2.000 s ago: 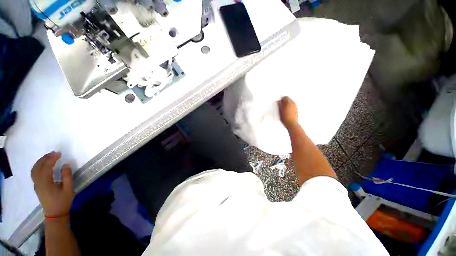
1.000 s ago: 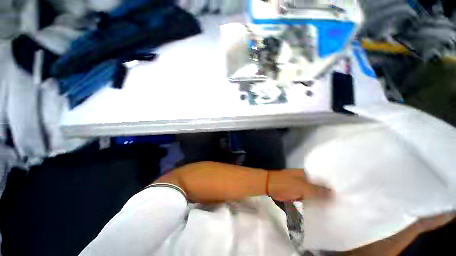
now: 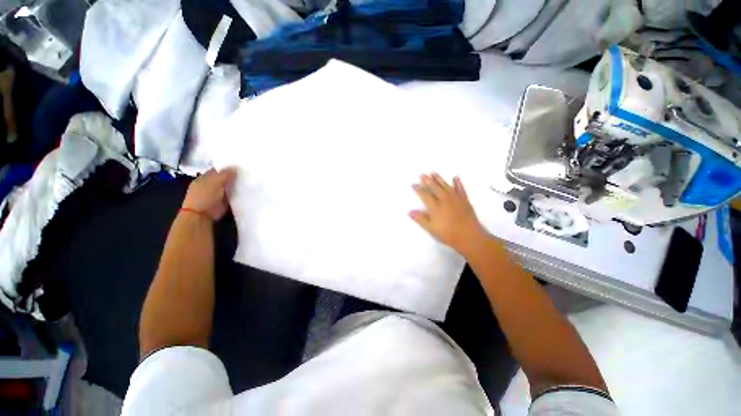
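A large white fabric panel (image 3: 333,179) lies flat over the machine table left of the overlock machine, its near edge hanging over the table front toward my lap. My left hand (image 3: 213,193) is at the panel's left edge, its fingertips closed on the cloth. My right hand (image 3: 443,213) lies on the panel's right part, palm down with the fingers spread. The overlock machine (image 3: 642,138) stands at the right, with its shiny cloth plate (image 3: 543,134) beside the panel.
Blue and black garment pieces (image 3: 366,41) lie behind the panel. Grey-white pieces (image 3: 171,89) are heaped at the left and back. Black fabric (image 3: 146,276) hangs at lower left. A mobile phone (image 3: 679,268) lies right of the machine. More white fabric (image 3: 650,357) is at lower right.
The view has turned left. A white panel that was held beside the table's right end is now spread on the table, with my left hand at its left edge and my right hand on top.
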